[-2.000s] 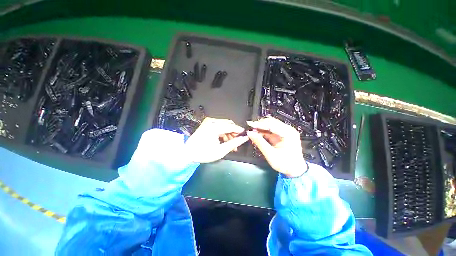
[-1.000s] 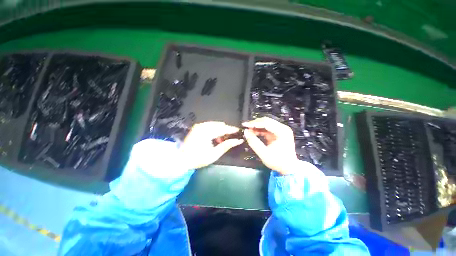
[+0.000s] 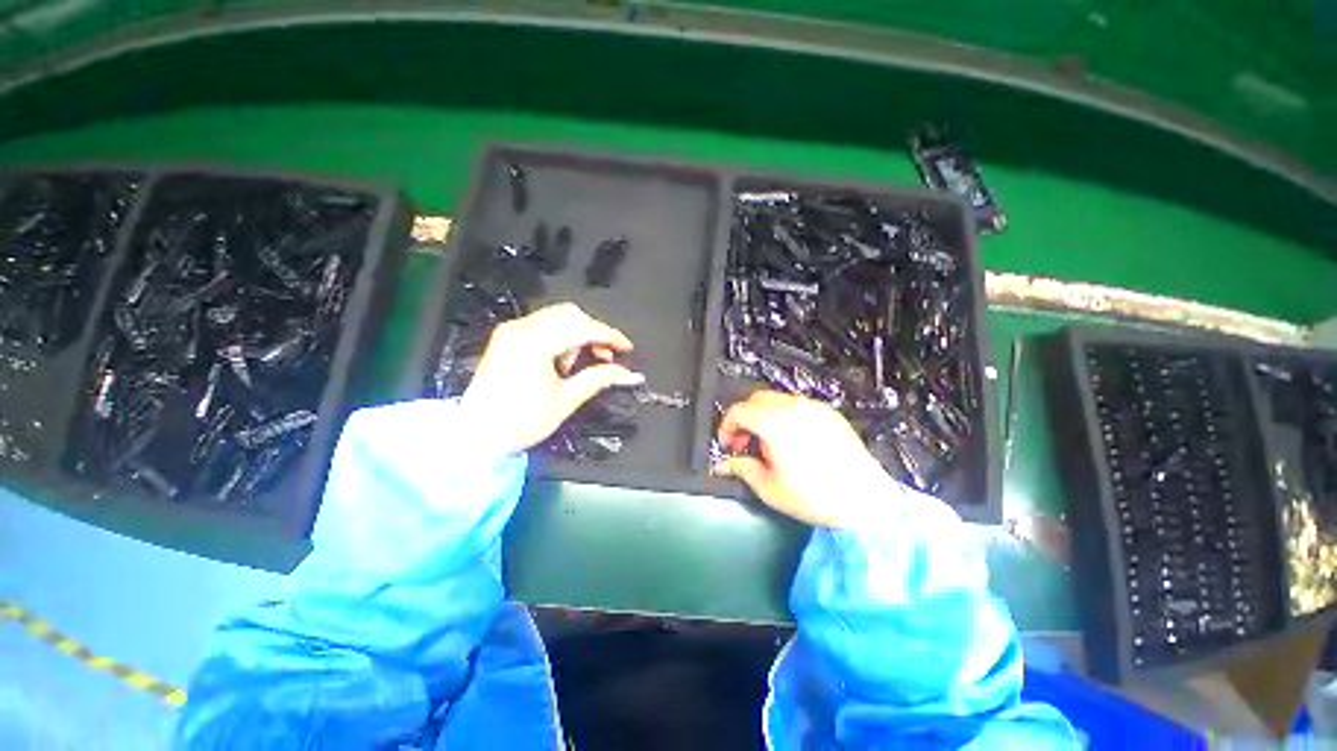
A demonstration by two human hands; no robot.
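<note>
The divided parts tray (image 3: 575, 467) lies in front of me. My left hand (image 3: 546, 374) is over its left compartment, thumb and index finger apart, with no part clearly seen between them. A narrow black part (image 3: 660, 398) lies just beyond those fingertips. Other black parts (image 3: 607, 263) are spread in that compartment. My right hand (image 3: 792, 452) is at the near left corner of the right compartment, fingertips down by small silvery bits (image 3: 720, 453); whether it grips one cannot be told. A heap of black plastic housings (image 3: 858, 301) fills the right compartment.
The left parts tray (image 3: 352, 360) holds loose black parts. The right parts tray (image 3: 1114, 550) holds black parts in close rows, with gold bits (image 3: 1309, 555) beside them. A larger black item (image 3: 956, 179) lies on the green surface beyond. A blue bin (image 3: 1122, 715) is at the lower right.
My hands were together at the tray's middle, fingertips meeting around a small dark part. They have separated: the left moved left and slightly up, the right down to the compartment's near edge.
</note>
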